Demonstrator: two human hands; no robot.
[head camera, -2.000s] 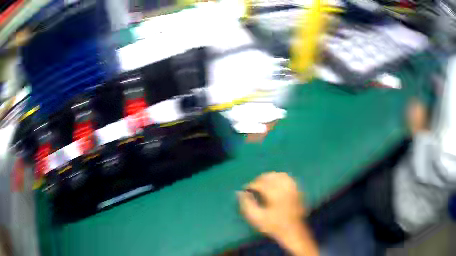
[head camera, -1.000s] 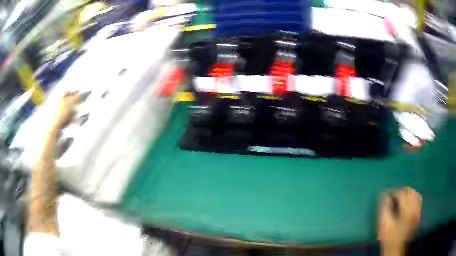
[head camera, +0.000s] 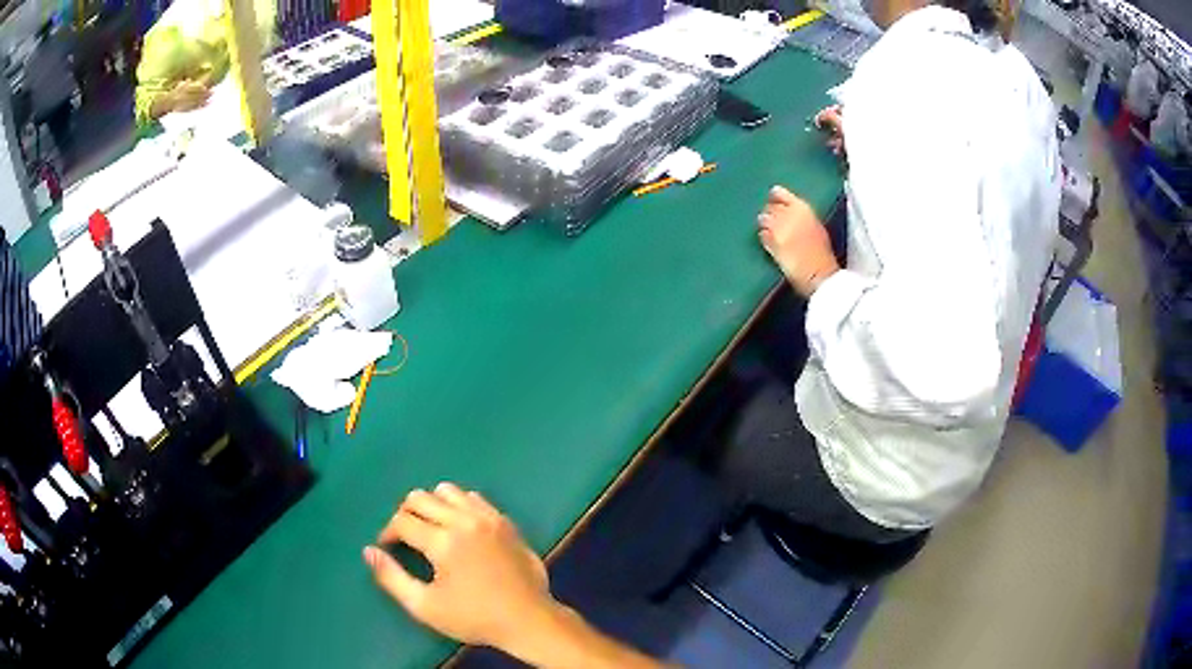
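Observation:
My right hand is palm down over the green mat near its front edge, fingers curled. A small dark object shows between the thumb and fingers; its shape is mostly hidden. My left hand is out of the picture. The black clamping fixture stands at the left, cut off by the picture's edge. One red-gripped toggle clamp points up; other red grips sit lower.
A white bottle, crumpled wipe, orange stick tool and blue pen lie beyond the fixture. Clear trays are stacked behind a yellow post. A person in a pale shirt sits at right.
The view has swung right. The left hand and pale foam stack have left the picture. The fixture is now at the left edge, and the neighbouring person shows. The right hand still has the dark object.

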